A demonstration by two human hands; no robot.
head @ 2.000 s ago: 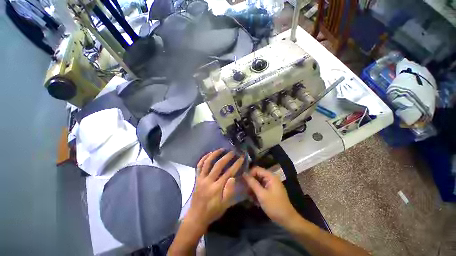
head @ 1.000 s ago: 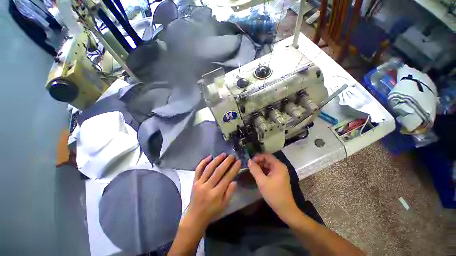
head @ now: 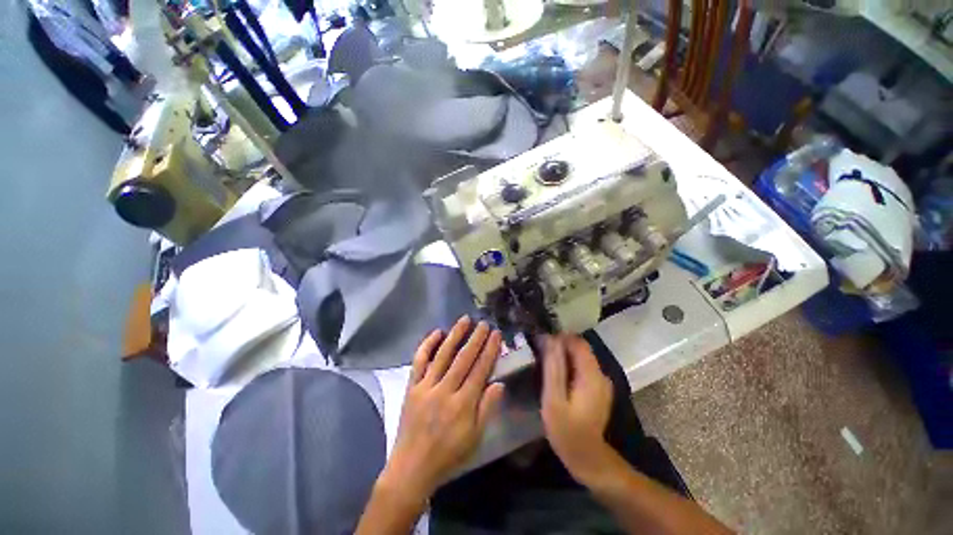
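The cream overlock machine (head: 564,225) stands right of centre, its dark needle area (head: 514,313) just beyond my fingertips. A grey fabric piece (head: 418,308) lies flat left of the needle area. My left hand (head: 447,402) lies palm down, fingers extended, fingertips at the near edge of this grey piece; it grips nothing visible. My right hand (head: 577,402) is just right of the needle area, fingers close together and blurred at the tips; whether they pinch anything is hidden. A flat grey fabric circle (head: 298,449) lies at the table's near left on white material.
A white stack (head: 232,313) and a heap of grey sewn pieces (head: 444,115) lie left of and behind the machine. A second sewing machine (head: 172,172) stands far left. An accessory tray (head: 744,284) is at the right end. Bags and a chair (head: 702,63) stand beyond.
My right hand has moved slightly right and down, its fingers straighter. My left hand stays nearly in place. Less grey fabric shows between the hands. The view has shifted slightly.
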